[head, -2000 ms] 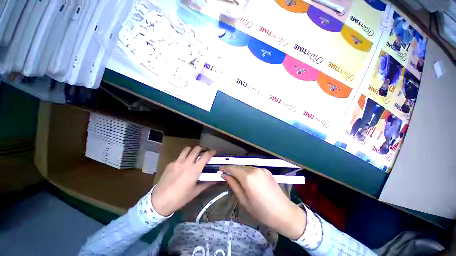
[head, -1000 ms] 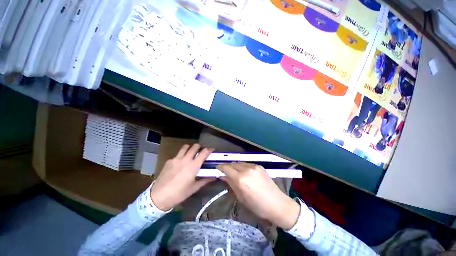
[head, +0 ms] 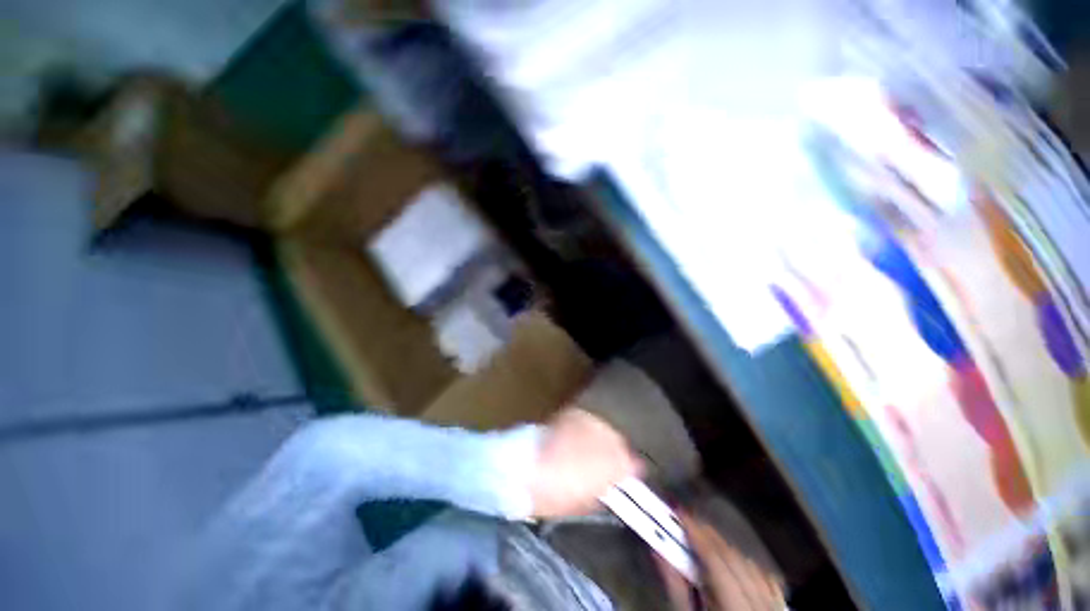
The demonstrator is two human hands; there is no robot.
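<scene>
The frame is strongly blurred. A white housing unit (head: 649, 520) with a dark line along its side is held low over the lap, tilted down to the right. My left hand (head: 586, 462) is closed around its upper left end. My right hand (head: 727, 561) is at its lower right end, dark and blurred; its fingers lie against the unit, but their exact grip is hard to see.
An open brown carton (head: 341, 313) stands left of the bench, holding white slabs (head: 428, 245) and a unit with a dark display (head: 514, 294). Another brown box (head: 179, 149) is behind. The green bench edge (head: 765, 394) and colourful poster (head: 956, 394) are at right.
The view has turned towards the carton and floor at the left. The housing unit now looks closed up and is tilted; before, it showed two white parts with a dark gap.
</scene>
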